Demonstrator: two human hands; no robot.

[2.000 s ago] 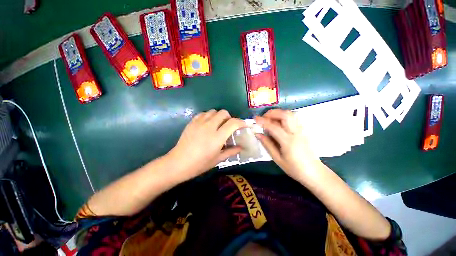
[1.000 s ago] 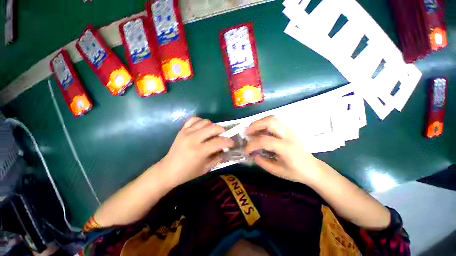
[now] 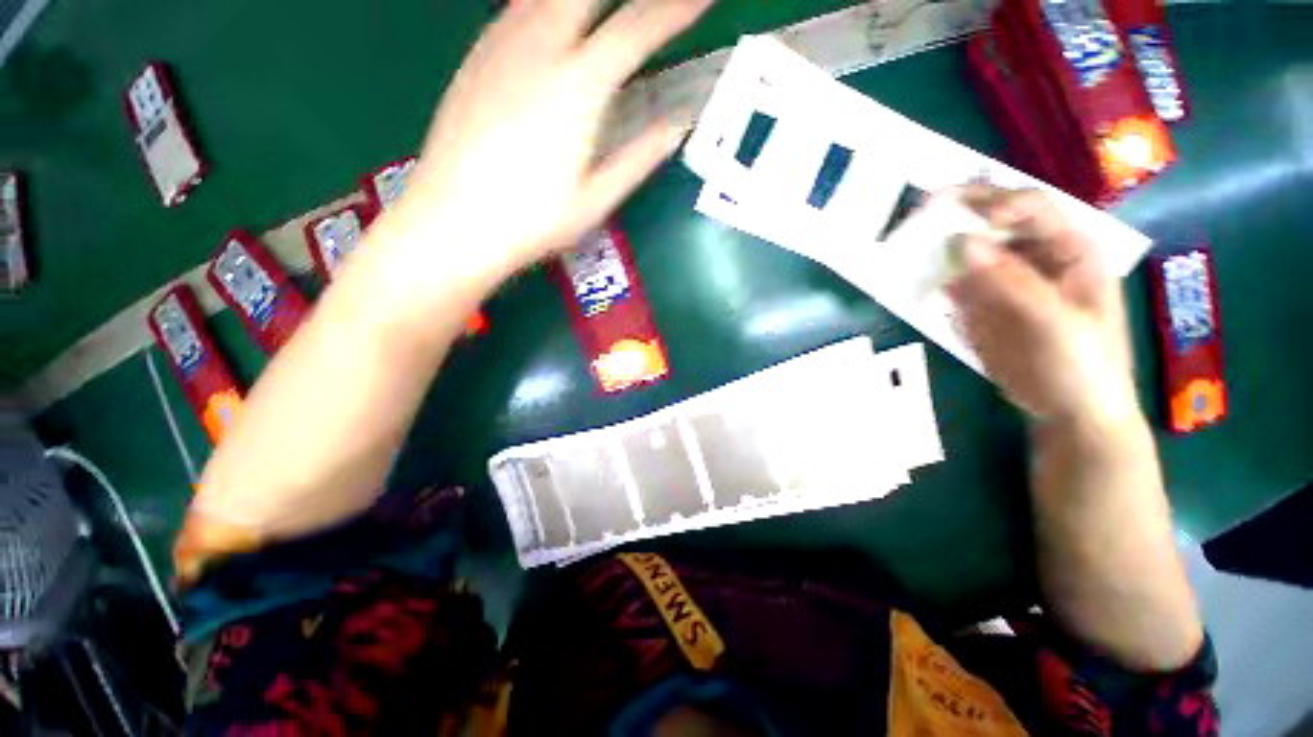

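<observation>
The loaded sticker sheet point(image 3: 850, 418) lies nearest my body, with a row of grey rectangles on its left part. The white waste sheets point(image 3: 785, 108) with windows lie beyond it. My right hand point(image 3: 1030, 274) is over their right part, fingertips together around a small blurred white scrap point(image 3: 943, 245). My left hand point(image 3: 540, 123) is raised and reaches forward at upper left, fingers spread, with nothing visible in it. A red unit point(image 3: 608, 310) lies below my left hand, partly covered by it.
Several red units point(image 3: 195, 353) stand in a row at left, partly hidden by my left arm. A red stack point(image 3: 1094, 87) is at upper right, with a single unit point(image 3: 1189, 338) below it. Pale-faced units point(image 3: 163, 133) lie beyond the rail. A grey fan point(image 3: 36, 526) is at left.
My hands have parted from the loaded sheet. The left moved forward and left; the right moved onto the waste sheets. The sheet's grey rectangles are now uncovered. The view has shifted.
</observation>
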